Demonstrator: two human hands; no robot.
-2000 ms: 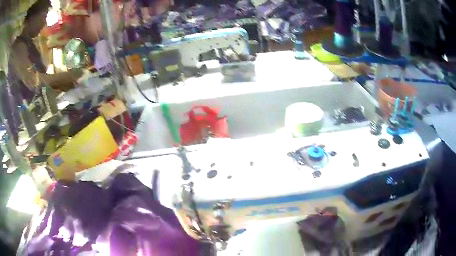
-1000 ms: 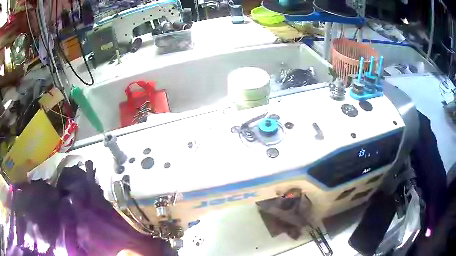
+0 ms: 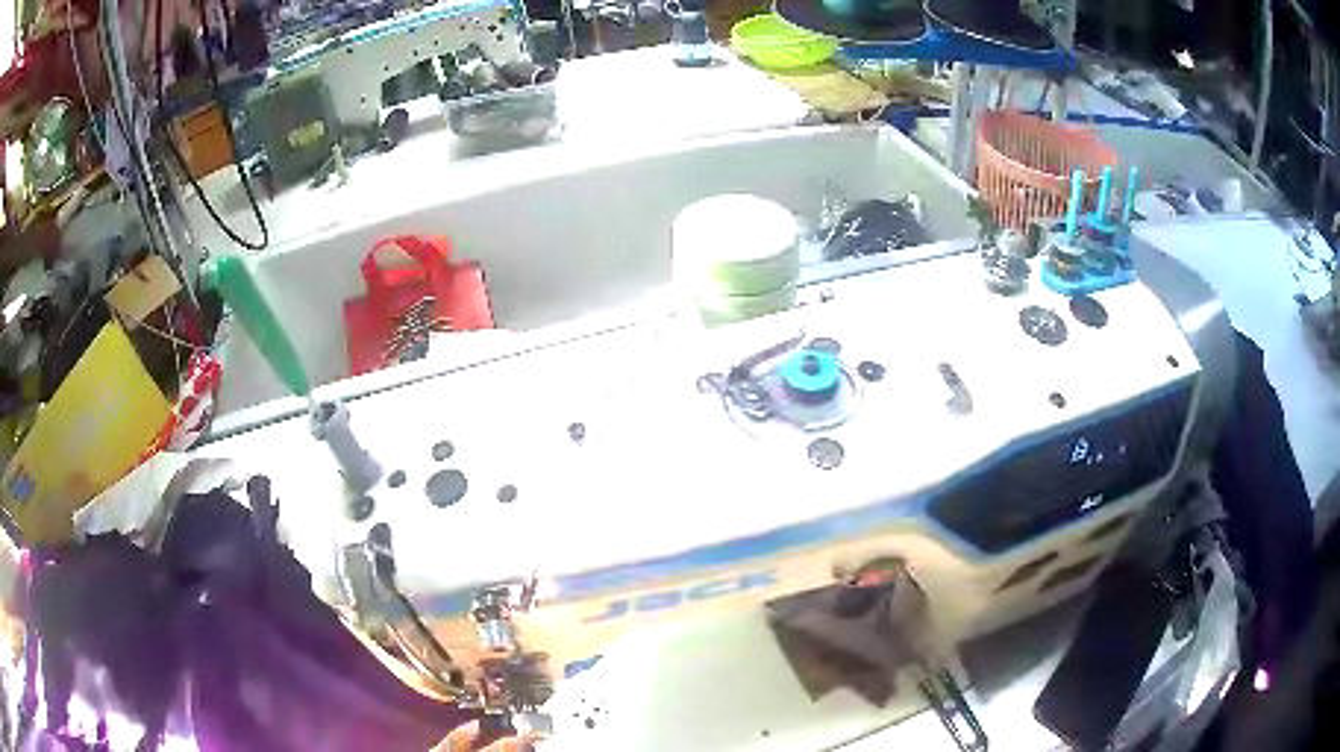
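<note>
The dark purple garment piece (image 3: 221, 632) lies bunched at the lower left, running to the needle area (image 3: 507, 683) at the left end of the white sewing machine (image 3: 691, 500). Fingertips of one of my hands (image 3: 488, 739) show at the bottom edge, just below the presser foot. The rest of that hand is cut off. I cannot tell which hand it is or whether it grips the cloth. My other hand is not visible.
Dark scraps (image 3: 845, 639) and a looped metal tool (image 3: 952, 713) lie under the machine arm. A black flat rectangle (image 3: 1102, 661) is at right. The white trough behind holds a red bag (image 3: 419, 309) and pale tub (image 3: 735, 250). A green-handled tool (image 3: 257, 323) stands at left.
The view has swung from further left and steadied, so the machine sits higher. Fingertips now show clearly at the bottom edge by the needle. The cloth stays at the left.
</note>
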